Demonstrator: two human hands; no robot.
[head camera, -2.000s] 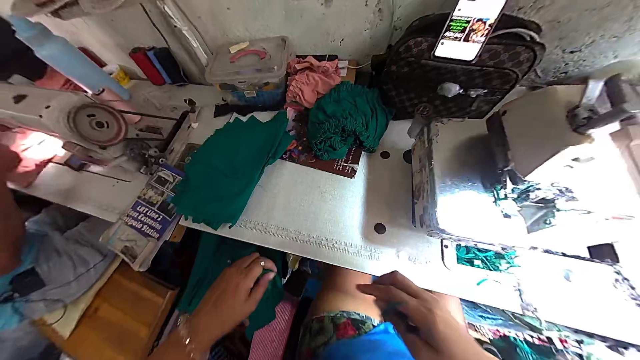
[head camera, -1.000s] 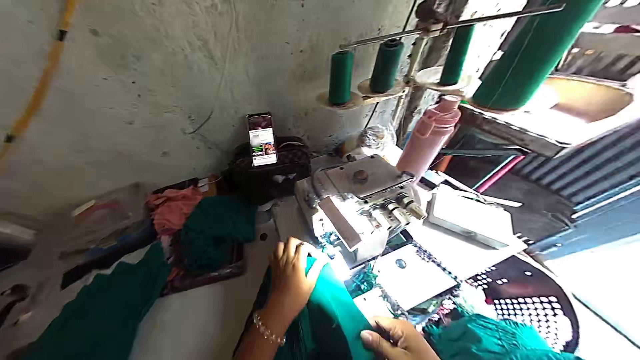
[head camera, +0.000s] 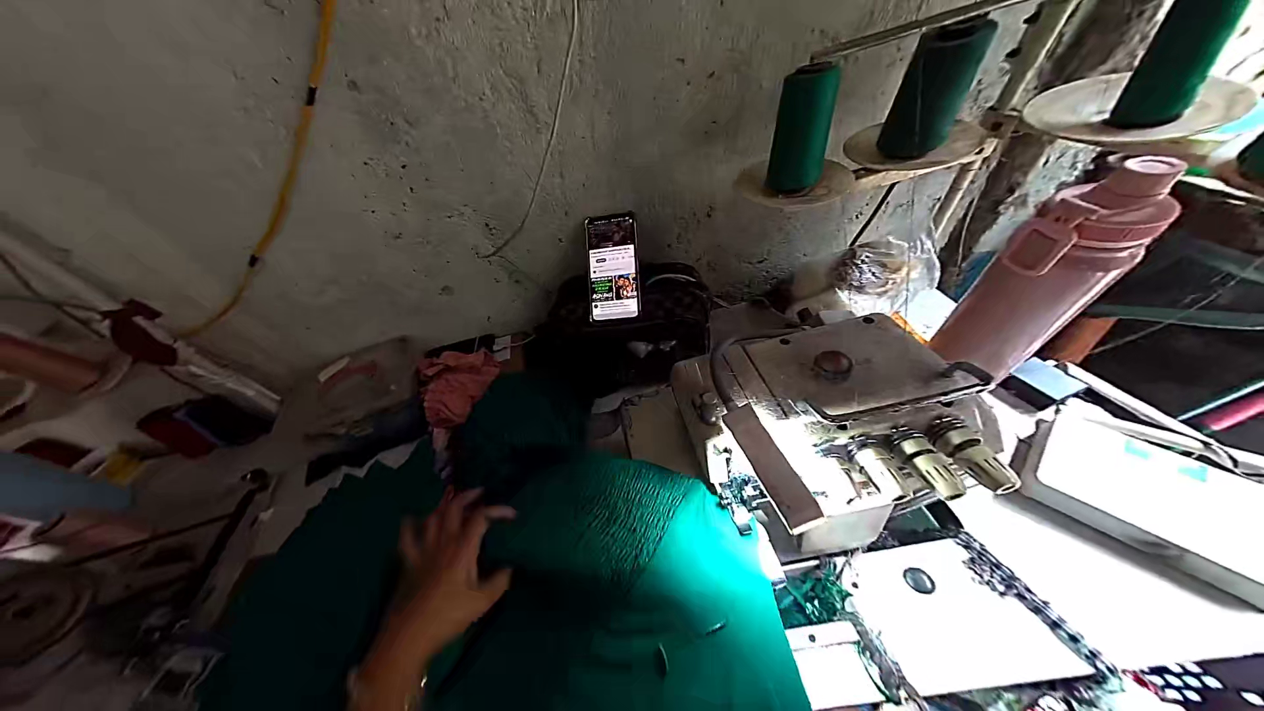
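Note:
A wide piece of green fabric (head camera: 632, 553) with a gathered part lies at the overlock sewing machine (head camera: 829, 395), its right edge beside the lit needle area. My left hand (head camera: 444, 573), somewhat blurred, is over the fabric's left side with its fingers spread; whether it touches the cloth I cannot tell. More green cloth with a jagged edge (head camera: 346, 523) lies left of that hand. Behind the fabric sits a dark green bundle (head camera: 523, 415) next to a pink crumpled cloth (head camera: 459, 385). My right hand is out of view.
Green thread cones (head camera: 805, 128) stand on a rack above the machine. A pink bottle (head camera: 1066, 267) is behind it at right. A phone (head camera: 613, 267) leans on a dark bag (head camera: 647, 346) by the wall. Another sewing machine (head camera: 59, 602) is at far left.
The green fabric now spreads broadly in front of the machine. My left hand has moved left, away from the needle area. My right hand has gone out of view.

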